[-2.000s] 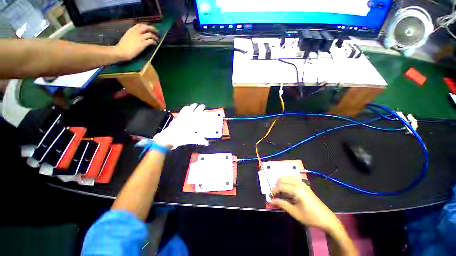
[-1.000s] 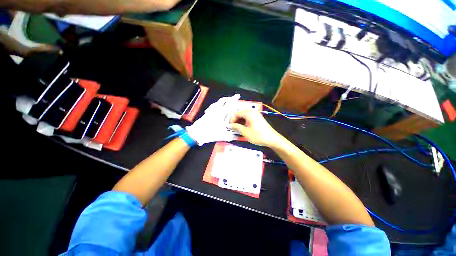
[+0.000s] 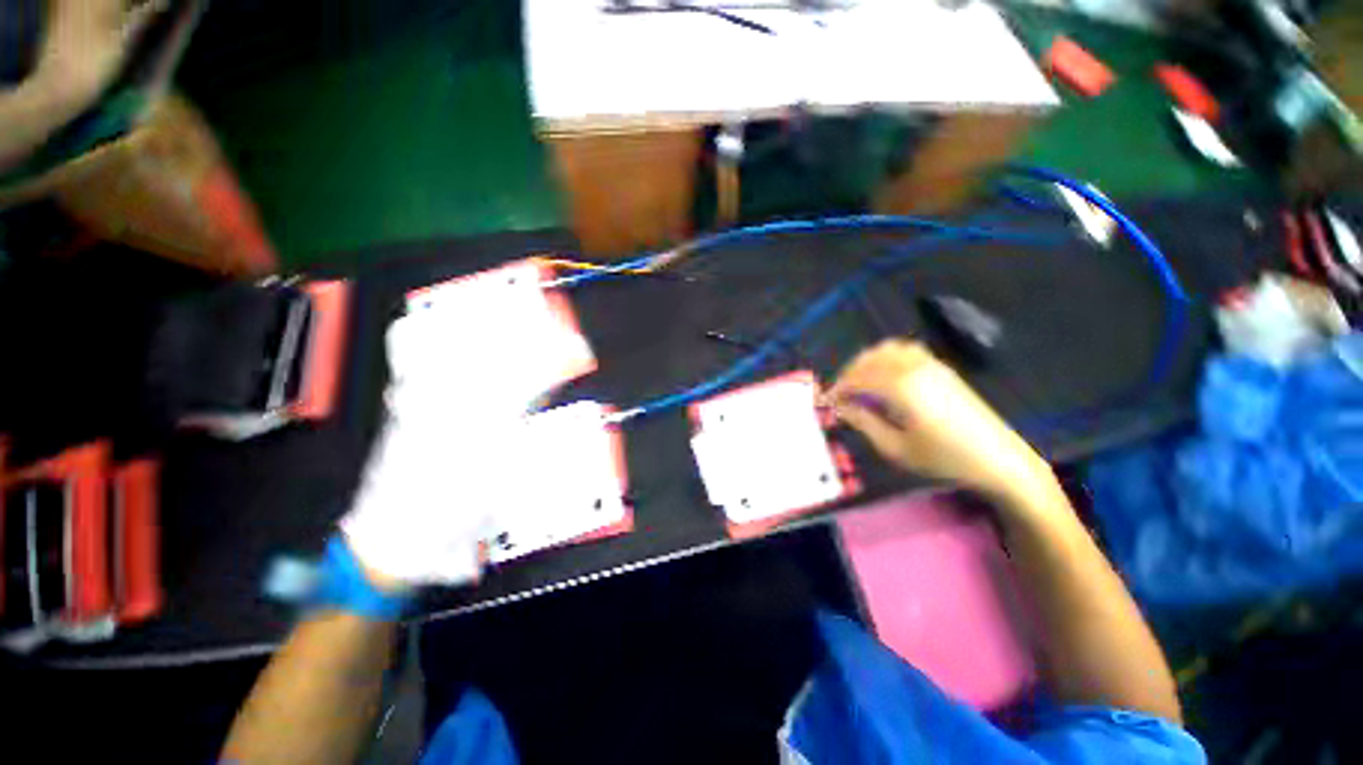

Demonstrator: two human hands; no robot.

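Note:
Three white flat units lie on red pads on the black mat: a back one [image 3: 486, 341], a middle one [image 3: 565, 475] and a right one [image 3: 770, 448]. Blue cables [image 3: 777, 341] run to the back and middle units. A thin yellow cable [image 3: 613, 268] reaches the back unit's edge. My left hand [image 3: 434, 493], in a white glove with a blue wrist strap, lies over the middle unit's left part; its fingers blend into the white and blur. My bare right hand [image 3: 912, 411] pinches a cable plug at the right unit's right edge; the plug is mostly hidden.
Black units with red pads stand at the left [image 3: 75, 538] and back left [image 3: 247, 351]. A white riser shelf [image 3: 792, 60] is behind. A black mouse [image 3: 961, 321] lies at the right, inside the blue cable loop. Another person's hand [image 3: 68, 67] shows upper left; a blue sleeve [image 3: 1241, 463] is at the right.
My right hand has moved from beside my left glove at the back unit to the right unit's edge. My left hand has come down onto the middle unit. The view has turned right.

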